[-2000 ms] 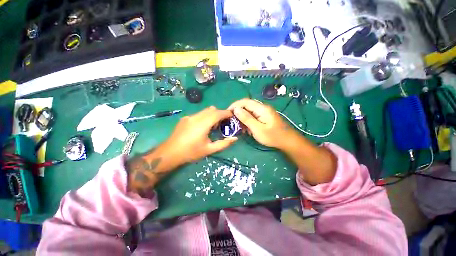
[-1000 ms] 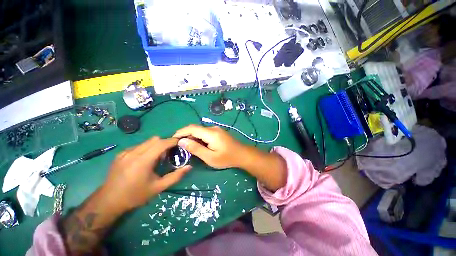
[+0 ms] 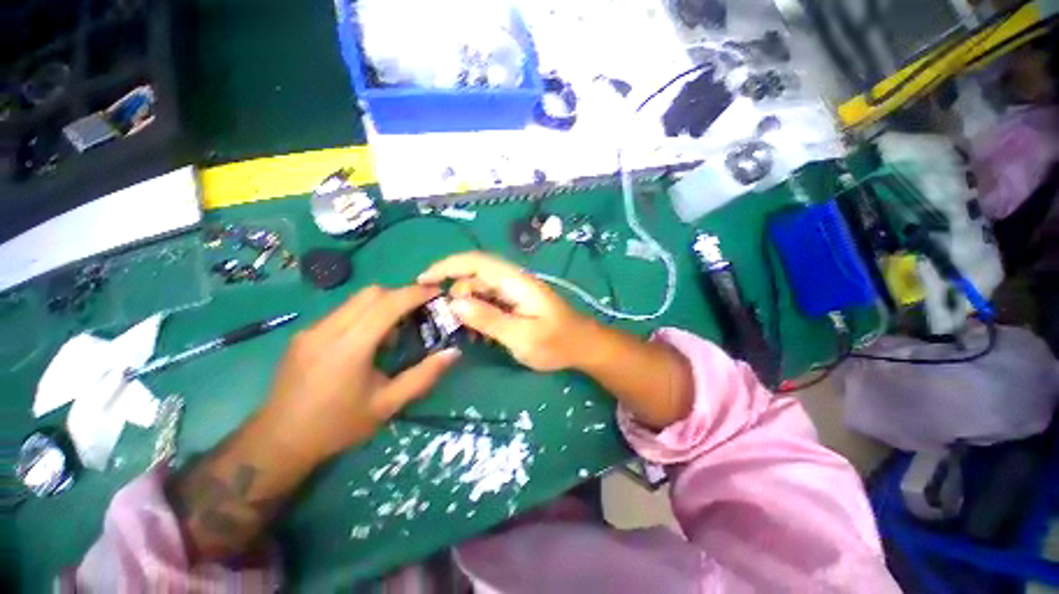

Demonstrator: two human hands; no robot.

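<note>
A small dark round watch case [image 3: 432, 328] with a silver-white inside is between my two hands, above the green mat. My left hand [image 3: 337, 366] holds it by the rim, thumb below and fingers above. My right hand [image 3: 517, 311] has its thumb and fingertips on the case's upper right side. The fingers hide part of the case, and blur hides the details inside. Adhesive backing scraps [image 3: 478, 458] lie in a pile just below my hands, with thin dark tweezers [image 3: 447, 421] at their upper edge.
A black puck [image 3: 326, 269] and a loose round unit [image 3: 345, 209] lie beyond my left hand. A pen [image 3: 221, 343] and white cloth [image 3: 99, 383] are left. A blue bin [image 3: 453, 110] stands behind. A black rod tool [image 3: 732, 304] and looped white cable [image 3: 670, 284] are right.
The camera view has swung to the right. The case's inside now looks more silver-white and tilted, and my right fingertips reach further over it. Both hands stay on it.
</note>
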